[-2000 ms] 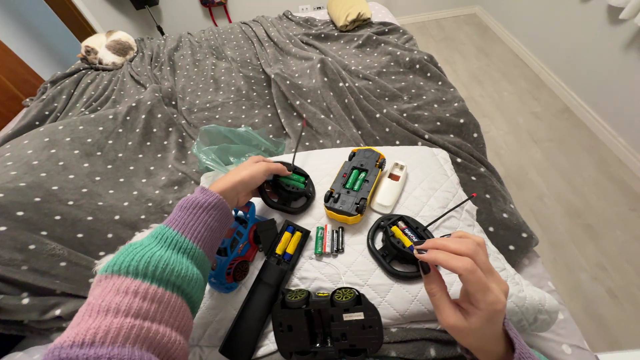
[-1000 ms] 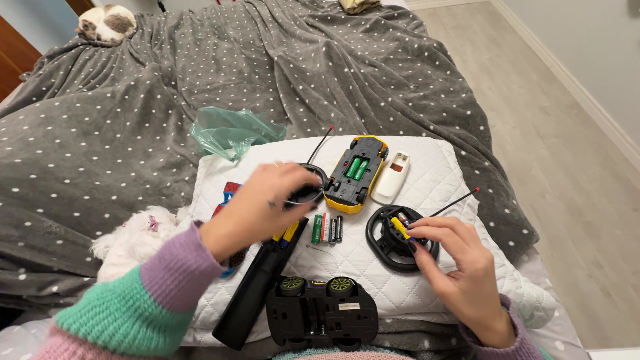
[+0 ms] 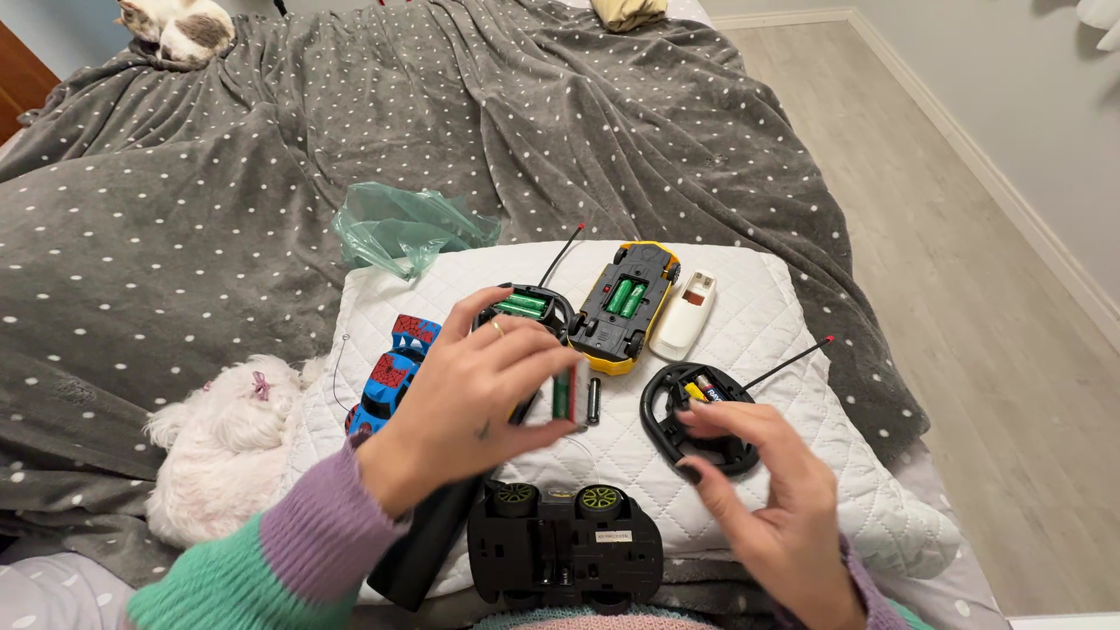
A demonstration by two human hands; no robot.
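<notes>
My left hand (image 3: 481,389) reaches over the middle of the white quilted pad, thumb and forefinger around loose AA batteries (image 3: 569,394); whether it grips them is unclear. My right hand (image 3: 770,507) is beside a black steering-wheel controller (image 3: 661,420) with a yellow battery (image 3: 696,391) and a dark one in its bay; the fingers are apart. Another wheel controller (image 3: 560,306), holding green batteries (image 3: 523,303), lies behind my left hand. A yellow toy car (image 3: 612,328) lies upside down with green batteries in it. Nearest me is an overturned black toy car (image 3: 560,547).
A white remote (image 3: 687,319), a blue and red toy car (image 3: 385,381) and a long black device (image 3: 429,542) lie on the pad (image 3: 752,280). A green plastic bag (image 3: 411,223) is behind. A white dog (image 3: 232,437) rests at left, a cat (image 3: 188,31) far left.
My left hand has moved from the left wheel controller to the loose batteries at the middle. That controller now lies nearer the yellow car. My right hand has drawn slightly back from the other controller's batteries.
</notes>
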